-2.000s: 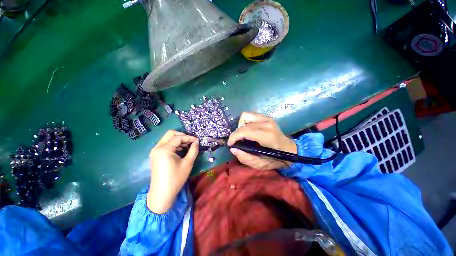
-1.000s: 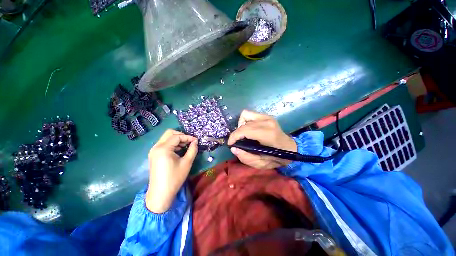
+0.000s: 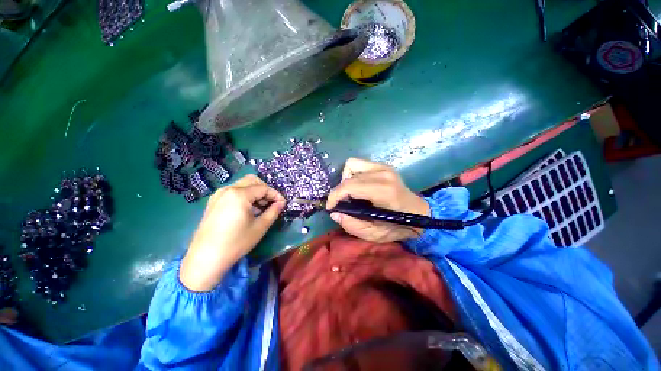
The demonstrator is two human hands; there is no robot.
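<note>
My right hand (image 3: 377,201) is closed round the black handle of a soldering iron (image 3: 388,214), its tip end pointing left at the front of a glittering silvery-purple batch of components (image 3: 296,171). My left hand (image 3: 235,223) is just left of the batch, thumb and forefinger pinched together. A small dark bit shows at its fingers, too small to tell whether it is a held component. The iron's cord loops over my right sleeve. A ribbed dark component pile (image 3: 190,161) lies left of the batch.
A grey fume hood (image 3: 272,61) stands beyond the batch, beside a yellow-sided cup (image 3: 373,72). A larger dark component pile (image 3: 65,232) lies far left, another cluster (image 3: 120,18) at the top left. A slotted panel (image 3: 554,199) is lower right, a black boxy object (image 3: 616,54) upper right.
My left hand and forearm have shifted slightly up and left, the wrist more tilted. My right hand has barely moved. A cluster has come further into view at the top left. The neighbouring blue sleeve has drawn lower.
</note>
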